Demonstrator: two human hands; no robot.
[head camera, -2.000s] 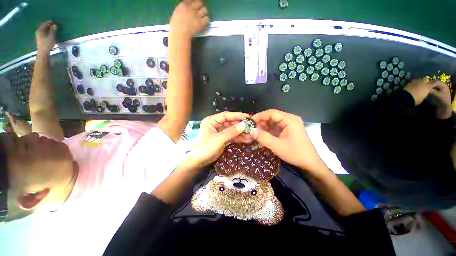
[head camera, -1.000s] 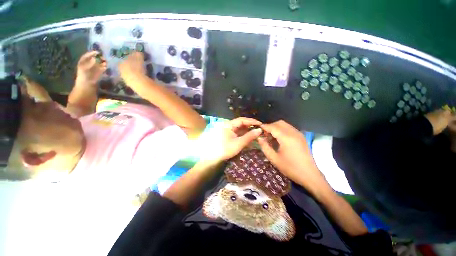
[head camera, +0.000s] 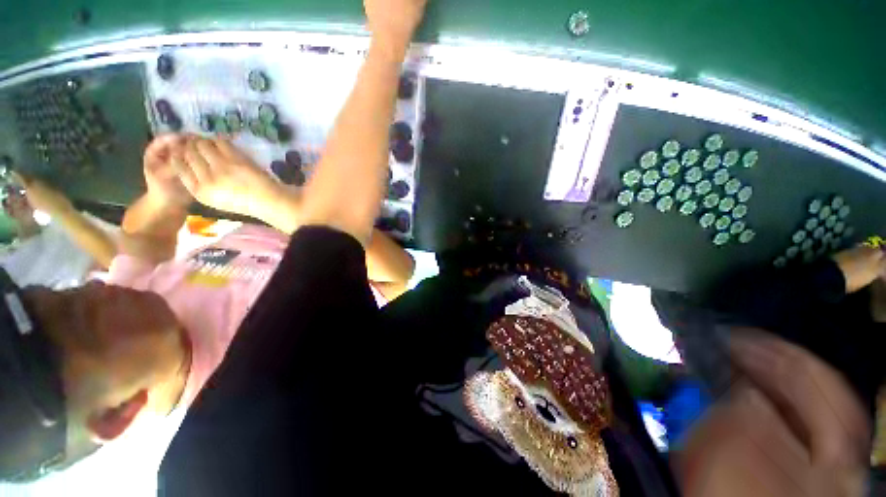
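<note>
My left hand (head camera: 394, 16) is at the top edge over the green belt, partly cut off; its fingers are out of the picture. My right hand (head camera: 777, 422) is low at the right, large and badly blurred, so its fingers and anything in it cannot be made out. Round subassemblies with pale green faces lie in a cluster (head camera: 693, 176) on the dark bench strip right of the white strip (head camera: 583, 144). A single round part (head camera: 579, 23) lies on the belt. Small dark fittings (head camera: 483, 227) are scattered near the bench edge in front of my shirt.
A neighbour in pink at the left has both hands (head camera: 209, 170) at the near side of the sectioned white tray (head camera: 321, 63), which holds dark round parts. A dark-sleeved person's hand (head camera: 861, 265) is at far right beside another round-part cluster (head camera: 819, 225). A white rail (head camera: 486, 66) borders the belt.
My hands have parted from in front of my chest, where they worked on a round part. My left arm now reaches up across the tray's right side; my right hand has swung down right.
</note>
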